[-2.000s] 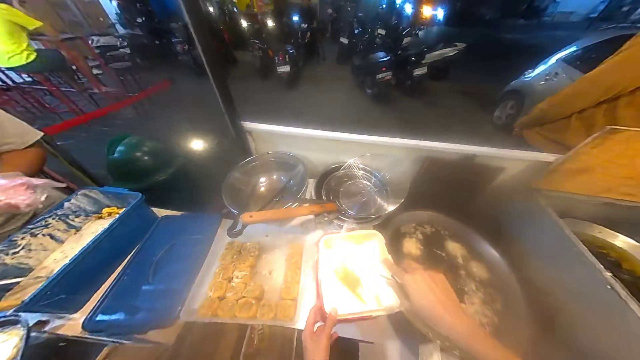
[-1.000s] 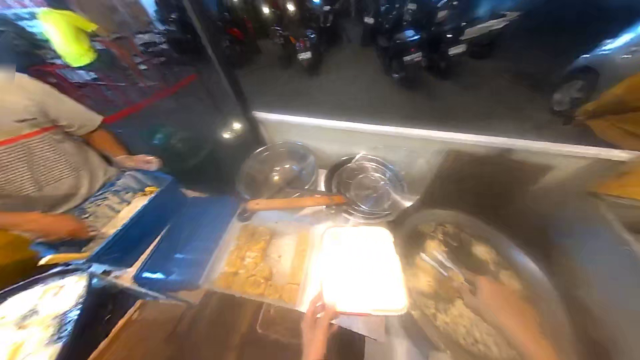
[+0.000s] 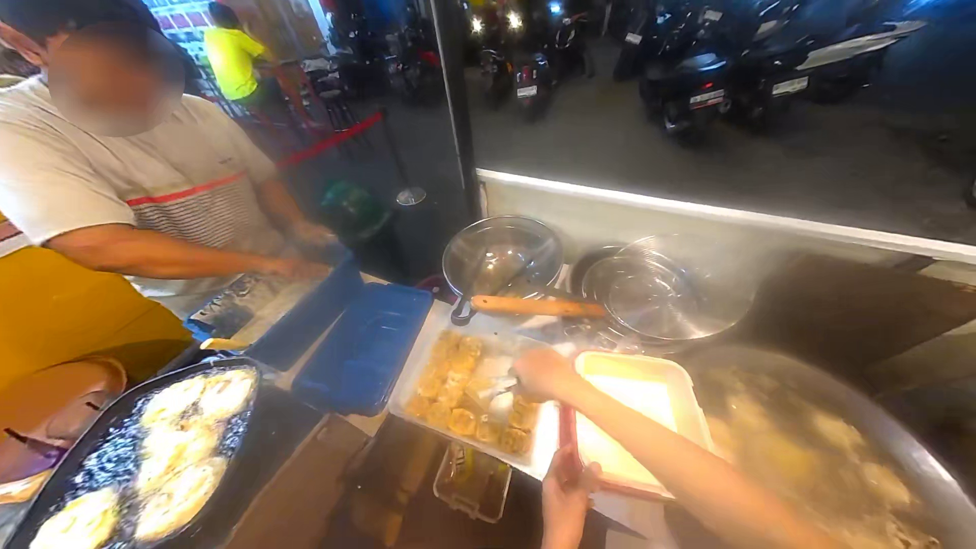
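Note:
My left hand grips the near left edge of a rectangular plastic tub, whose inside is washed out by glare. Reaching across that tub, my right hand is closed on a metal utensil, its kind blurred. The utensil is over a white tray of small round golden food pieces. To the right, pale food pieces lie in liquid in a large steaming pan.
A co-worker reaches into a blue bin at left, beside a blue lid. Food fries in a dark pan. Behind the tray are a glass bowl, a wooden handle and a round clear lid.
My right hand has moved left from the large pan, across the tub, to the tray of round pieces. My left hand stays at the tub. The view has turned left.

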